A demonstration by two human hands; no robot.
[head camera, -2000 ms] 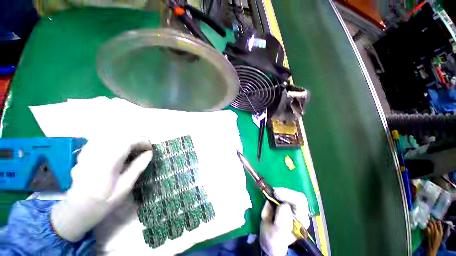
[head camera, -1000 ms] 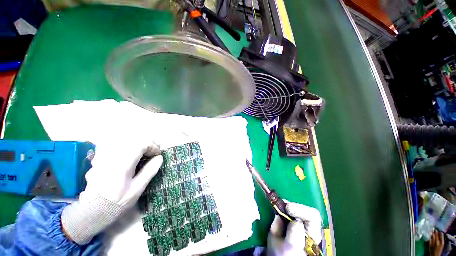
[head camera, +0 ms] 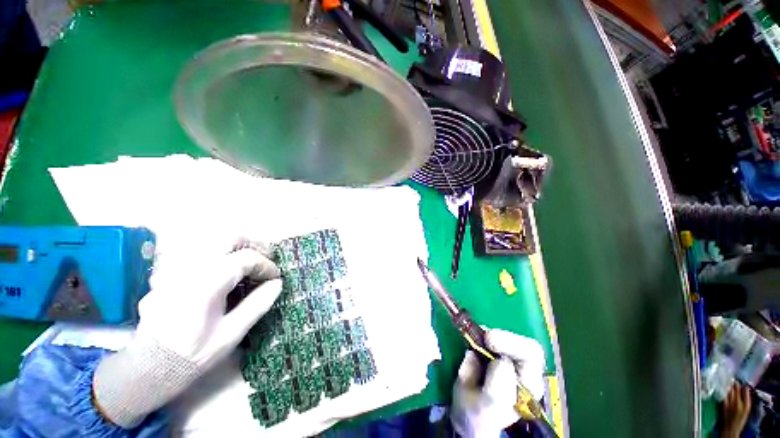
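Observation:
A green PCB panel (head camera: 312,334) with rows of small boards lies on white paper sheets (head camera: 359,214) in front of me. My gloved left hand (head camera: 209,312) grips the panel's left edge between thumb and fingers; the fingertips are partly hidden. My gloved right hand (head camera: 500,381) holds a soldering iron (head camera: 464,323) like a pen. The iron's metal tip points up and left over the right edge of the paper, apart from the panel.
A translucent fume hood (head camera: 304,111) stands behind the paper. Right of it are a black fan (head camera: 457,150), a soldering stand with yellowish sponge (head camera: 503,221) and a yellow scrap (head camera: 507,281). A blue box (head camera: 81,274) is at left, a conveyor belt (head camera: 590,214) at right. Another person's hand (head camera: 735,409) shows far right.
The whole view shifts slightly between frames. My left hand keeps its grip on the panel, and my right hand keeps holding the iron beside the paper's edge.

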